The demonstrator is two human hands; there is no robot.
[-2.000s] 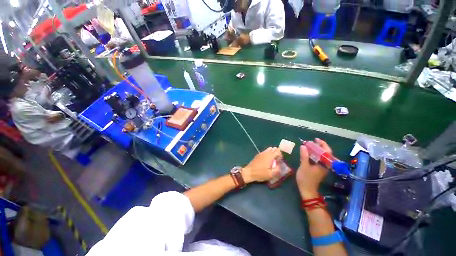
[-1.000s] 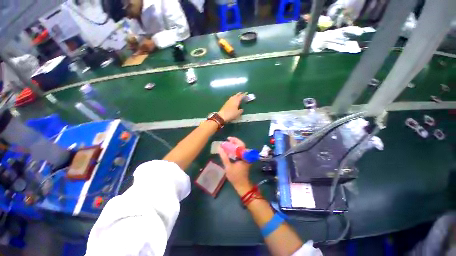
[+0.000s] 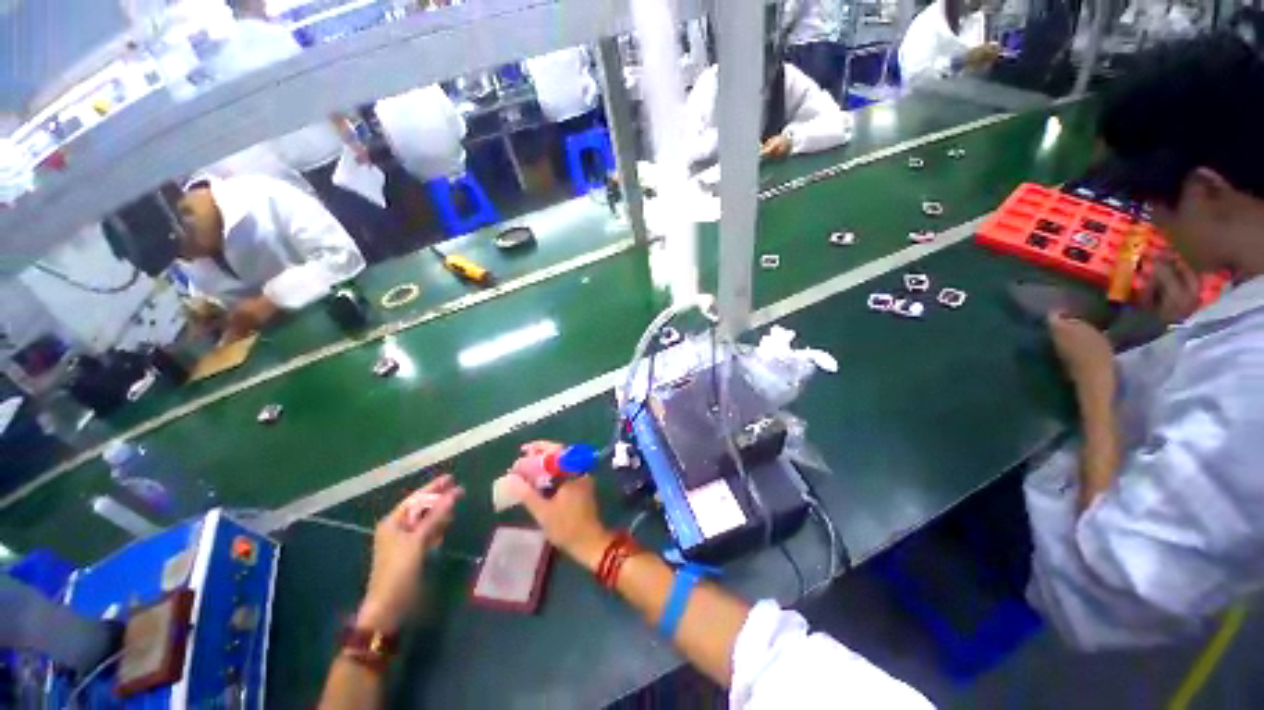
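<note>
My right hand (image 3: 562,506) is closed around the red-pink dispensing syringe (image 3: 539,472), whose blue cap points right. My left hand (image 3: 410,534) is raised over the bench, left of the syringe, with a small pale square housing (image 3: 420,511) pinched in its fingertips; it is blurred. The framed pad (image 3: 513,570), with red-brown frame and pale centre, lies flat below and between the hands. A cream pad (image 3: 507,492) shows beside my right fingers, partly hidden by them. The syringe tip is not clear.
The glue dispenser controller (image 3: 707,458) and clear bags stand right of my right hand. The blue bench machine (image 3: 222,603) is at lower left. Grey posts rise behind the controller. A person at right handles a red-orange parts tray (image 3: 1026,219). Several small housings lie scattered beyond.
My view has swung right. My left hand was reaching to a small housing on the green surface and has come back with it. My right hand keeps the syringe near the framed pad.
</note>
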